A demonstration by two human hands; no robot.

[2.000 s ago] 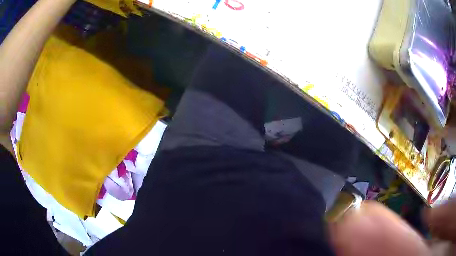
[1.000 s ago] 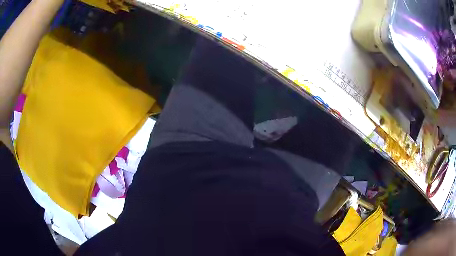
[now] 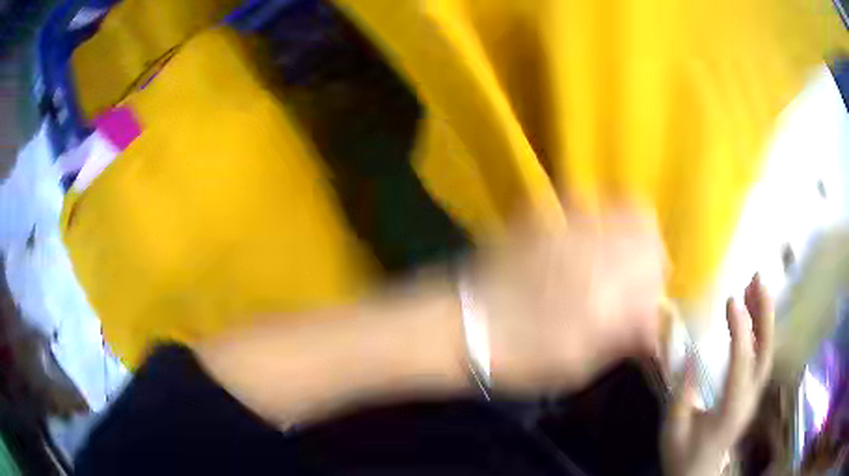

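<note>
A large yellow fabric piece hangs in folds across the top right, over the white table. My left hand, blurred and with a white band at the wrist, is closed on its lower end. My right hand is at the lower right, just beside it, with fingers apart and nothing seen in it; its lower part is cut off by the picture's edge. More yellow pieces lie in a pile at the left, partly behind my left forearm.
A dark blue crate rim is at the upper left. White cloth and a magenta scrap show around the pile. The white table is at the right, with a shiny machine part at the right edge.
The view has shifted left. My left hand has come into the middle with yellow fabric, which now covers much of the table. My right hand has come further into view.
</note>
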